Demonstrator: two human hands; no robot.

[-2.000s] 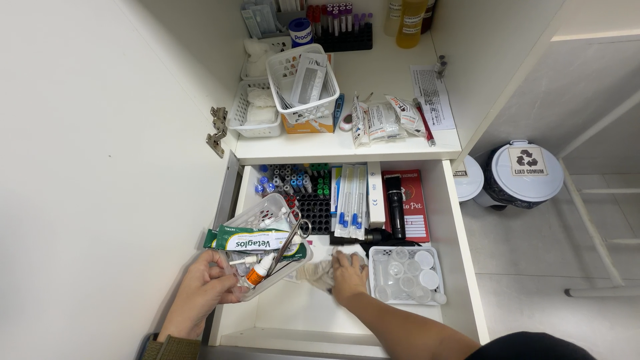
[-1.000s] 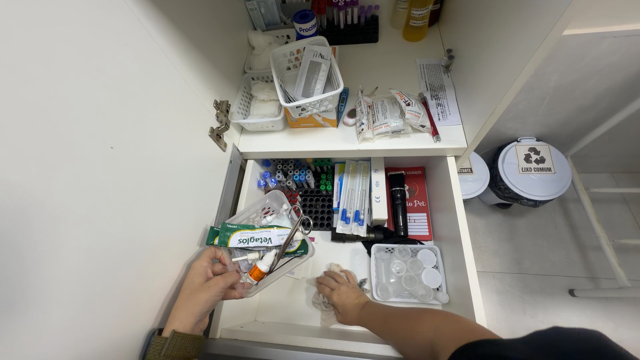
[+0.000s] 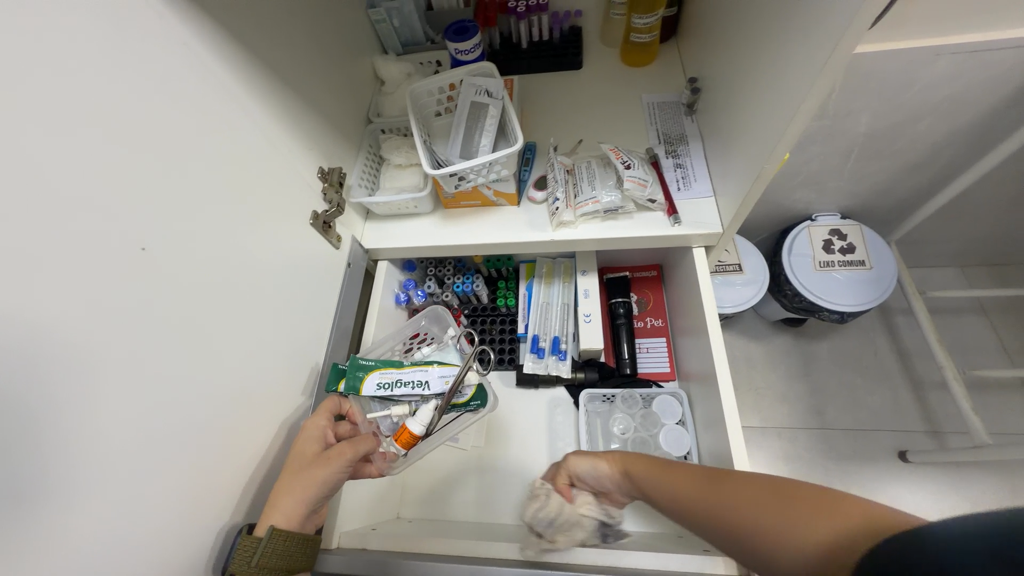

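My left hand [image 3: 340, 452] grips the near edge of a translucent plastic basket [image 3: 484, 404], tilted over the left side of the drawer. In the basket lie green-and-white ointment packs [image 3: 400, 378], metal scissors [image 3: 456, 380] and a small dropper bottle with an orange label [image 3: 414, 426]. My right hand [image 3: 588, 478] holds a crumpled, stained white cloth [image 3: 564, 516] near the drawer's front wall [image 3: 472, 540]. Right above my right forearm sits a white basket of clear containers and white lids [image 3: 692, 424].
Capped sample tubes in a black rack [image 3: 492, 328], packaged swabs [image 3: 550, 316], a black hair clipper [image 3: 620, 320] and a red booklet [image 3: 656, 344] fill the drawer's back. Above, a shelf [image 3: 496, 232] holds baskets and packets. An open cabinet door [image 3: 160, 240] stands left; lidded bins [image 3: 836, 280] right.
My right hand has moved with the cloth from the middle of the drawer floor toward the drawer's front. My left hand keeps hold of the translucent basket in about the same place.
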